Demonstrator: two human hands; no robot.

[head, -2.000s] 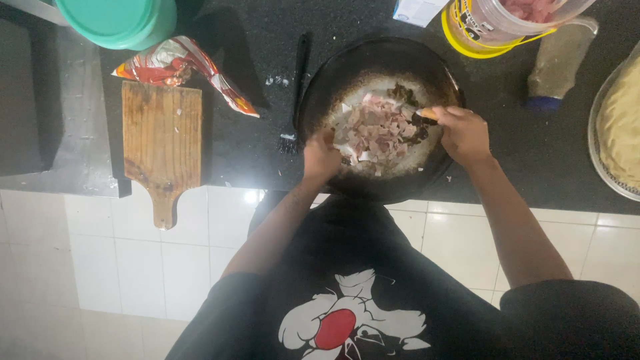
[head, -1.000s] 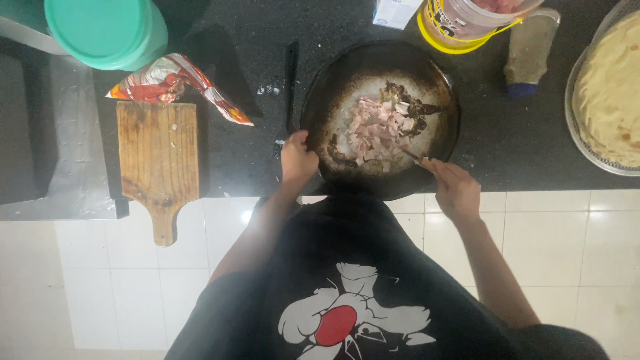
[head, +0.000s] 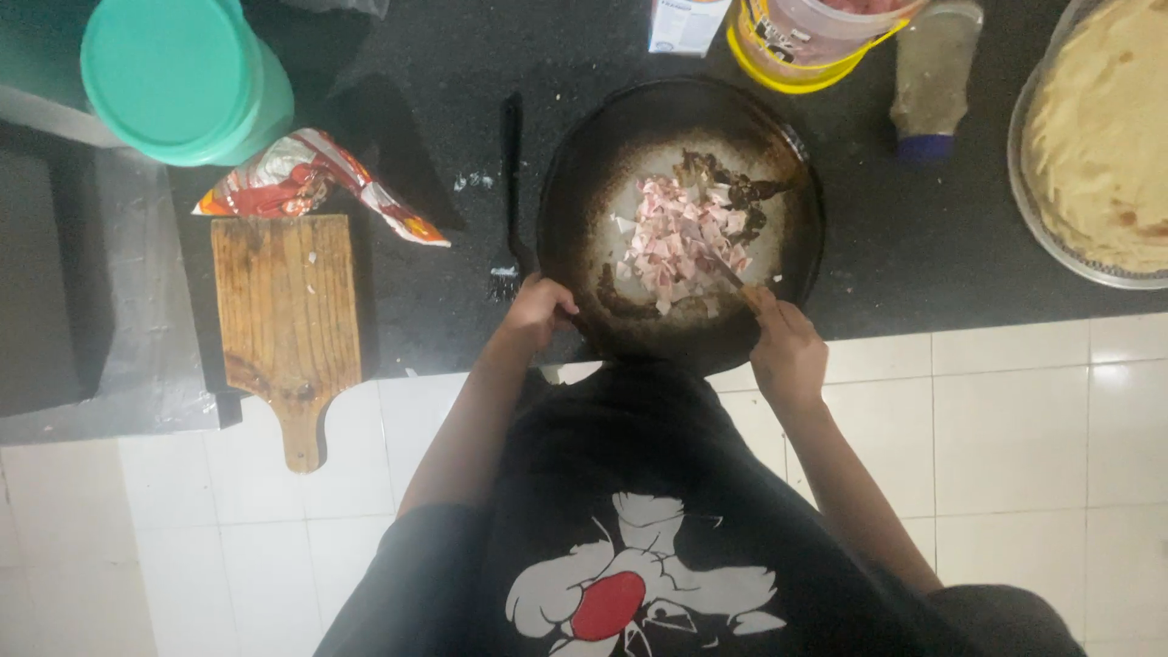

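Note:
A large dark round pan [head: 593, 173] lies at the counter's front edge, with pale pink chopped meat [head: 675, 239] heaped in its middle and dark browned residue around it. My left hand [head: 540, 310] grips the pan's rim at its lower left. In my right hand [head: 787, 339], at the lower right rim, is a utensil with a wooden-looking handle [head: 750, 296]; its thin dark end reaches into the meat, and its tip is hidden there. Left of the pan lies a black-handled brush [head: 513, 182] with pale-flecked bristles.
On the dark counter [head: 438, 319], a wooden cutting board [head: 287, 301] overhangs the front edge, below a red-and-white packet [head: 301, 173] and a teal-lidded container [head: 164, 78]. Behind the pan stand a carton [head: 686, 26] and a yellow-rimmed bucket [head: 794, 46]. A bottle [head: 935, 78] and a dough-filled round tray [head: 1027, 196] are right.
Two seconds ago my right hand was higher, at the pan's right side; it has moved down to the lower right rim. The meat pieces have shifted in the pan. My left hand remains at the lower left.

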